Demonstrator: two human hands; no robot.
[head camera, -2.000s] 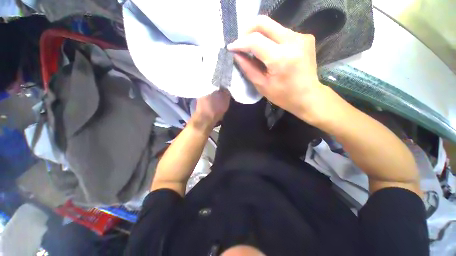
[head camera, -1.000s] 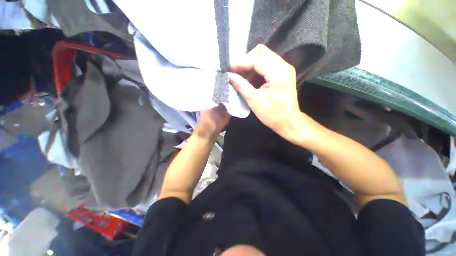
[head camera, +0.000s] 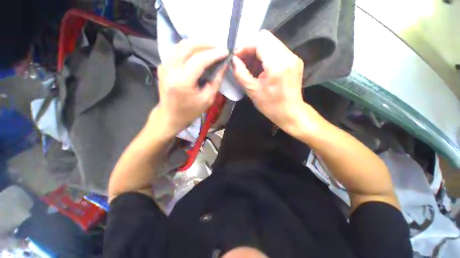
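Note:
A pale grey-white garment piece (head camera: 196, 19) with a narrow dark strip (head camera: 235, 24) hangs over the near table edge at top centre. A dark grey panel (head camera: 323, 38) lies folded just right of it. My left hand (head camera: 189, 83) pinches the garment piece at the strip between thumb and fingers. My right hand (head camera: 272, 75) pinches it at the same spot from the right, fingertips nearly touching the left ones. The exact fold between the fingertips is hidden. No needle is in view.
The white table (head camera: 393, 65) with its worn green edge (head camera: 403, 106) runs along the right. A red-rimmed basket (head camera: 65, 38) full of dark grey cloth (head camera: 116, 121) stands at left. Pale cloth (head camera: 413, 186) lies low on the right. A red plastic object (head camera: 75, 206) is at lower left.
My left hand has come up from below the garment piece to its front, meeting my right hand at the strip. The garment's lower part has folded up, uncovering more red basket rim.

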